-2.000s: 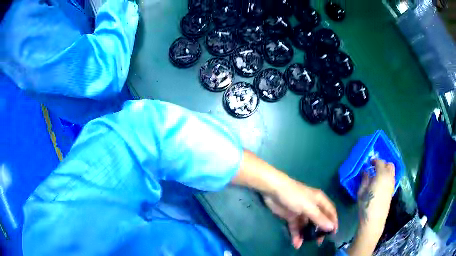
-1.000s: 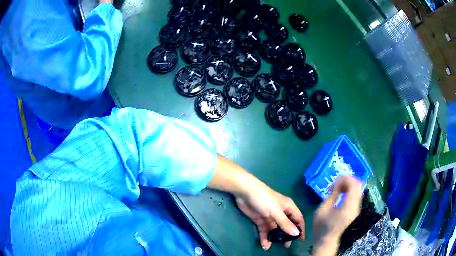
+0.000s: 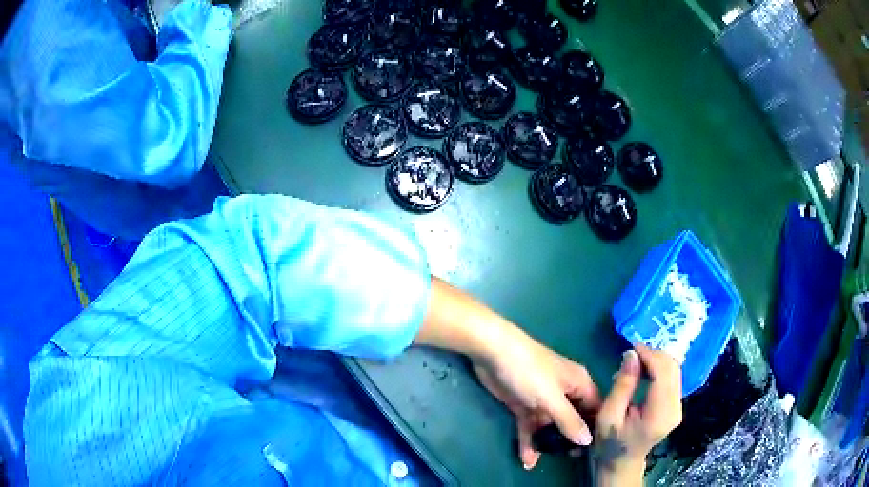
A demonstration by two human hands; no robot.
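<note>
My left hand [image 3: 538,385] is at the lower middle, with its fingers closed around a round black housing [image 3: 550,438] just above the green bench. My right hand [image 3: 643,409] is beside it on the right, at the near edge of the blue bin. Its thumb and index fingertips are pinched together near a small white sliver; whether it is held is hard to tell. The blue bin [image 3: 732,285] holds a pile of small white plastic pieces [image 3: 678,314].
Many round black discs [image 3: 419,179] with light marks lie on the green bench [image 3: 314,171] at the top. Loose black inserts [image 3: 710,409] and a crinkled clear bag [image 3: 743,452] are at lower right. Another person's blue sleeve [image 3: 124,105] is at upper left.
My right hand was inside the blue bin, then came out of it towards me; its fingers are now pinched beside my left hand. My left hand keeps hold of the black housing. The camera view has shifted.
</note>
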